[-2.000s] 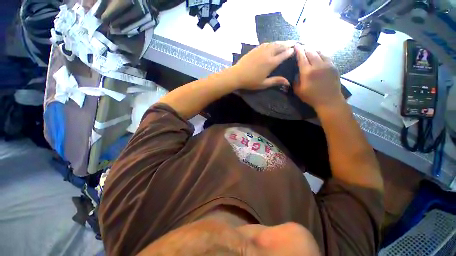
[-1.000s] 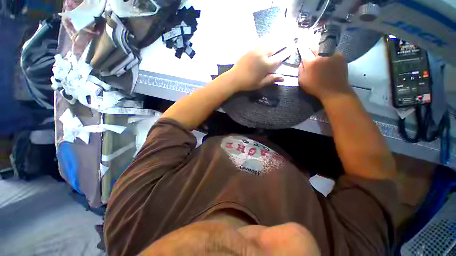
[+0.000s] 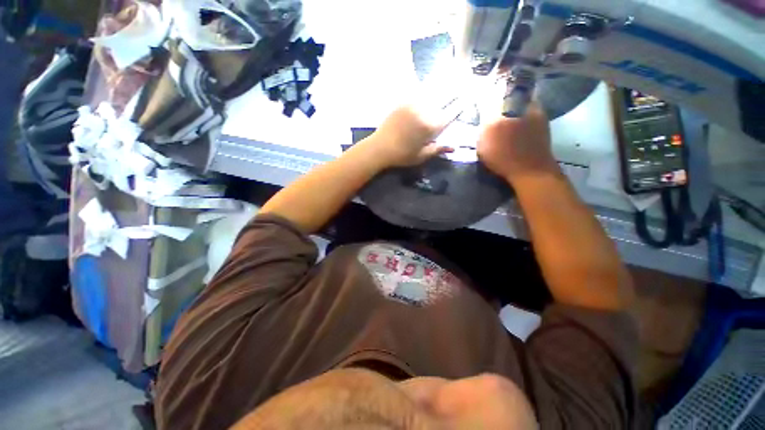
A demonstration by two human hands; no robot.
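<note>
A dark grey curved panel (image 3: 436, 197) lies at the table's front edge, under and in front of both hands. My left hand (image 3: 411, 137) rests on its upper left part, fingers towards the needle area. My right hand (image 3: 516, 144) is on its upper right part, just below the presser parts (image 3: 517, 91). The lamp glare hides the fingertips and the needle. More grey panel (image 3: 566, 94) shows behind the machine head, and a grey piece (image 3: 432, 55) lies left of the glare. The white sewing machine head (image 3: 621, 52) is above my right hand.
Small black labels (image 3: 292, 77) lie in a pile at left. A phone (image 3: 651, 138) and scissors handles (image 3: 663, 225) are at right. White scraps (image 3: 109, 155) and a clear plastic bag (image 3: 226, 25) are at far left. A mesh basket (image 3: 721, 386) is lower right.
Since the oldest frame, the view has shifted and shows more of the machine head. Both hands moved with the panel to the needle glare. Over the last second, the hands have hardly changed.
</note>
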